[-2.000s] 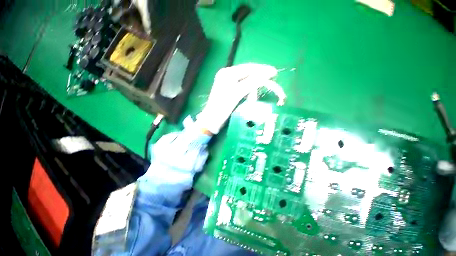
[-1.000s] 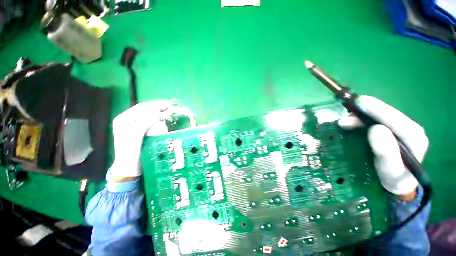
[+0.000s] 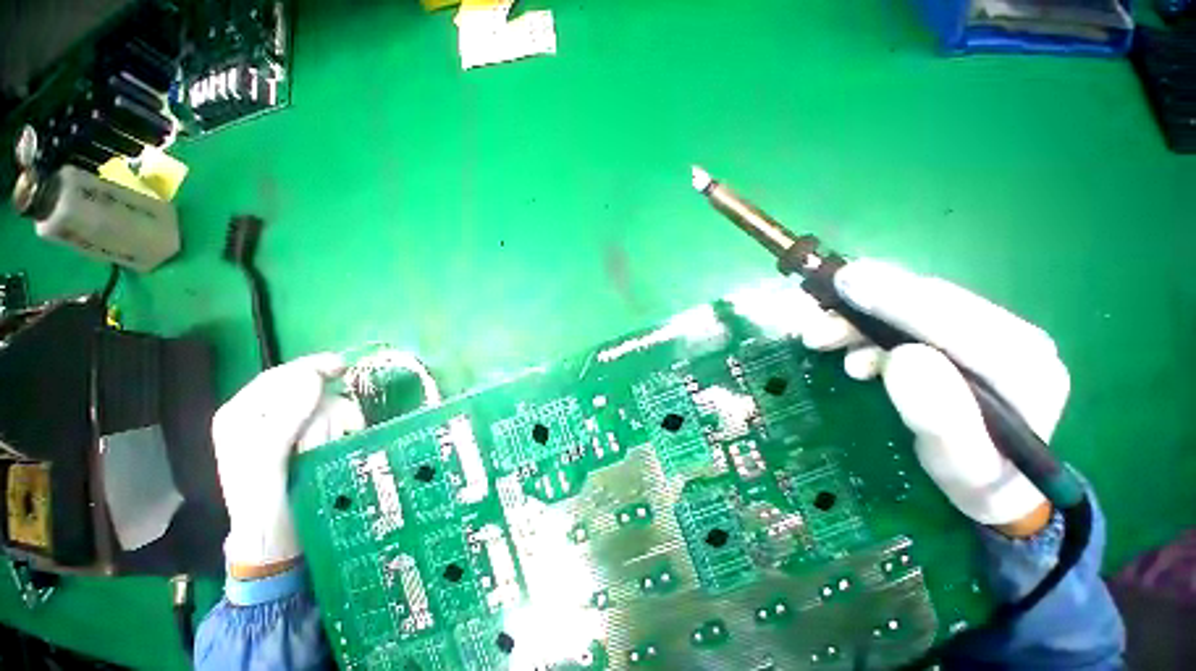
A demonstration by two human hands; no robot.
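A large green circuit board with silvery pads and dark square spots is held tilted, its lower edge cut off by the picture. My left hand, white-gloved, grips its upper left corner, with a loose coil of thin solder wire at the fingers. My right hand, white-gloved, holds the black soldering iron, its tip pointing up and left over the mat, off the board. The right fingertips are at the board's upper right edge; whether they grip it is partly hidden.
The dark soldering station with a yellow sponge stands left. A black brush lies beside it. A pale bottle and populated boards are at upper left. A blue tray is at the upper right, a paper at the top.
The right hand has come from the right edge to the board with the iron. The board appears further left and more tilted than a second ago. The left hand keeps its corner; the view has shifted.
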